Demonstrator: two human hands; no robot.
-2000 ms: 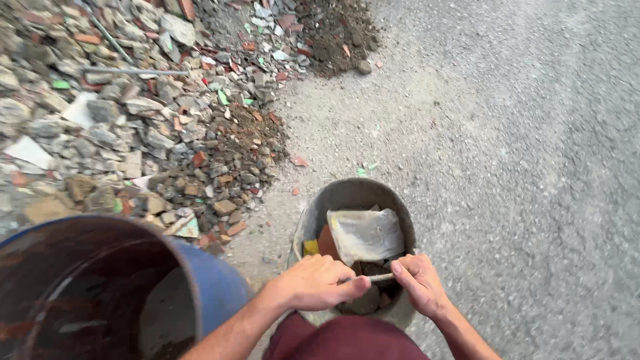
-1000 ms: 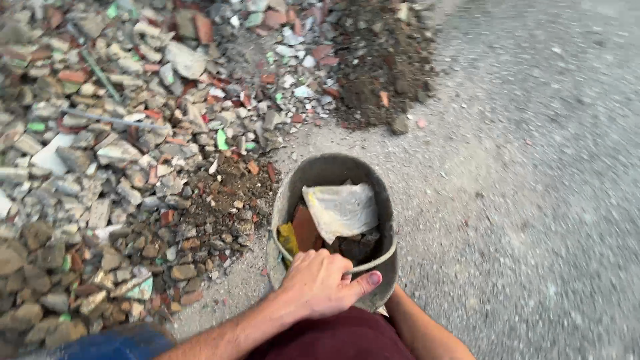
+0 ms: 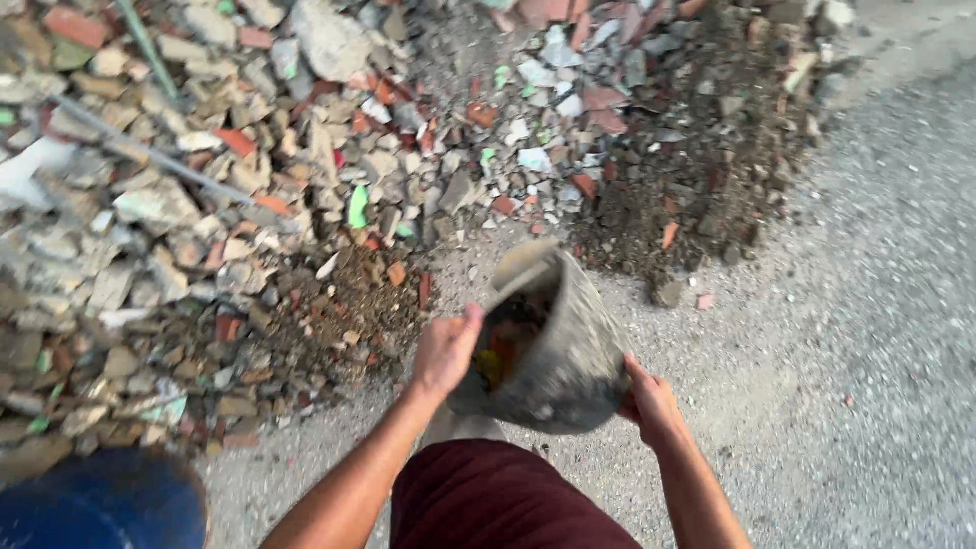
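A worn grey bucket [image 3: 583, 358] is tipped on its side in front of me, its mouth turned left toward the rubble. My left hand [image 3: 450, 347] grips the rim at the mouth. At the base end, my right hand [image 3: 648, 400] supports the bucket with the fingers partly hidden beneath it. Inside lie dark debris, reddish-orange pieces and a yellow piece [image 3: 489, 366]. A pale flat piece [image 3: 526, 263] shows at the upper edge of the mouth.
A broad rubble heap [image 3: 259, 198] of stones, broken tile and brick covers the left and top. A metal rod [image 3: 160, 156] lies on it. A blue drum [image 3: 99, 499] stands at the lower left. Gritty pavement [image 3: 862, 328] extends right.
The bucket has gone from upright to tipped leftward. My left hand has shifted to the rim's left side, and my right hand now holds the base end. The view has moved toward the rubble.
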